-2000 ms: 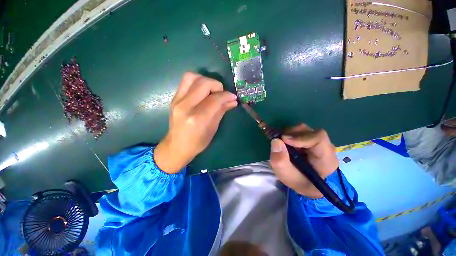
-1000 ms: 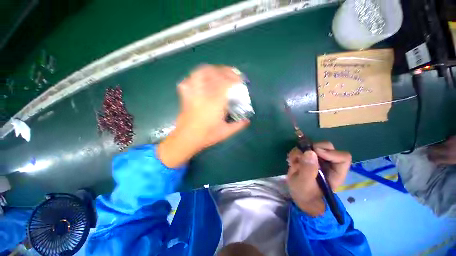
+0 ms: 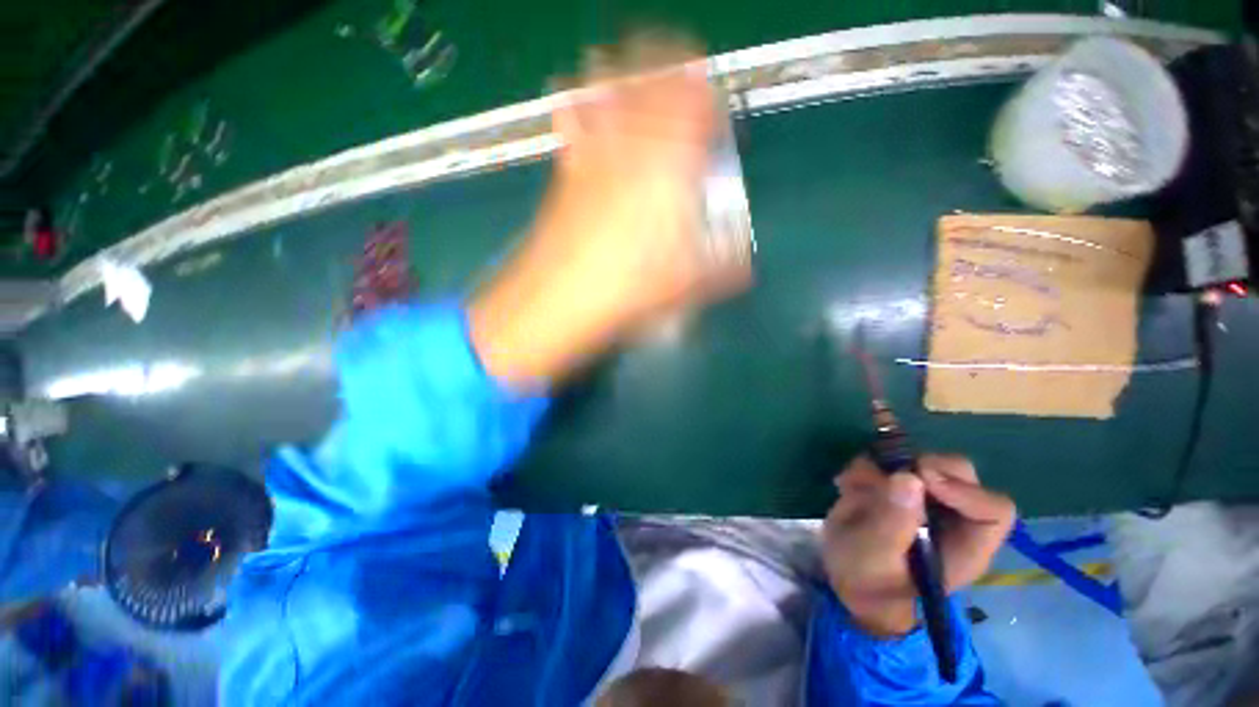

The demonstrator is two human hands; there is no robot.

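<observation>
My left hand (image 3: pixel 628 207) is blurred by motion and reaches forward to the pale rail, near the middle of the picture. It is closed around a circuit board (image 3: pixel 726 207), of which a blurred whitish edge shows at the hand's right side; the rest is hidden. My right hand (image 3: pixel 914 532) holds the black soldering iron (image 3: pixel 928 573) near the bench's front edge, its thin tip pointing forward, touching nothing that I can see. A heap of dark red parts (image 3: pixel 383 267) lies left of my left arm, partly hidden by the sleeve.
A cardboard pad (image 3: pixel 1036 325) with a solder wire across it lies at right. Beyond it stand a white tub (image 3: pixel 1091 124) of silvery bits and a black box (image 3: pixel 1215 180). Small green boards (image 3: pixel 414 42) lie beyond the pale rail (image 3: pixel 345 180). A fan (image 3: pixel 189 547) is lower left; another person's sleeve (image 3: pixel 1201 580) is lower right.
The board has left the bench and is in my left hand, which has moved forward to the rail. The soldering iron has moved right, away from the board. The view has shifted forward.
</observation>
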